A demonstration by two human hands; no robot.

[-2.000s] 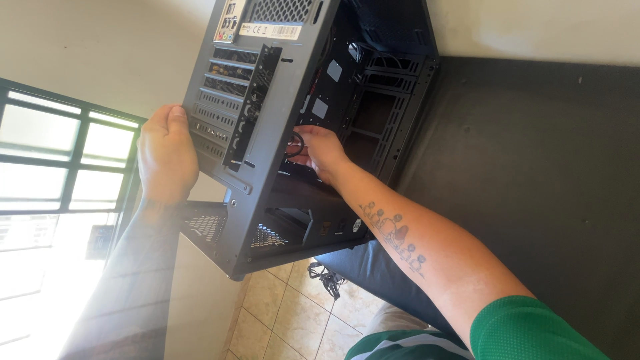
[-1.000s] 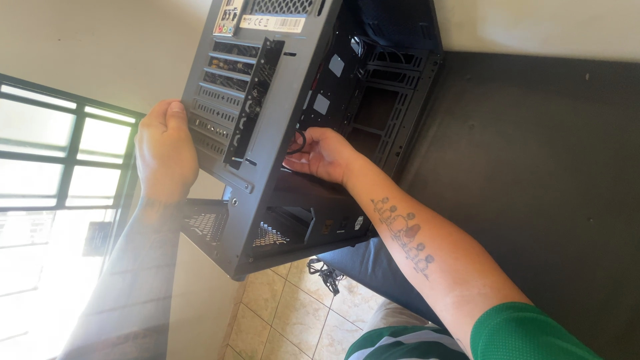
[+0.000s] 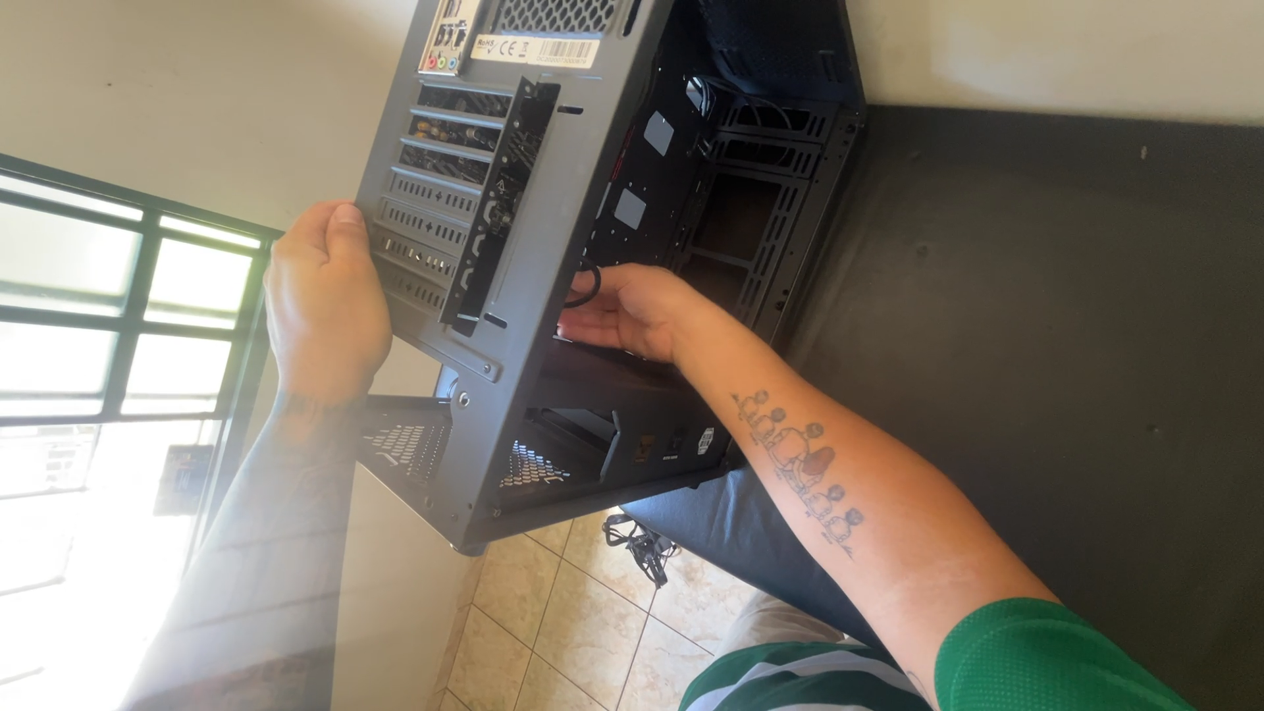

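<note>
A black computer case (image 3: 538,296) stands tilted in view, its rear panel with expansion slot covers facing left. My left hand (image 3: 331,291) grips the rear edge of the case, fingers hidden behind it. Through the open side, my right hand (image 3: 627,311) reaches in with its fingertips partly hidden by the frame. A looped black cable (image 3: 591,286) lies at the thumb and index finger of that hand; whether they pinch it is unclear. Below the hand is the case's lower shroud (image 3: 642,395). A motherboard port plate (image 3: 447,38) shows at the top of the rear panel.
The case is beside a dark padded surface (image 3: 1027,296) that extends right. A bundle of black cables (image 3: 642,548) hangs or lies near the tiled floor (image 3: 583,612) below. A barred window (image 3: 118,326) is at the left, and a pale wall (image 3: 1066,54) is behind.
My right hand stays inside the case, with its forearm shifted slightly and its fingers more spread than two seconds ago. My left hand keeps its place on the rear edge.
</note>
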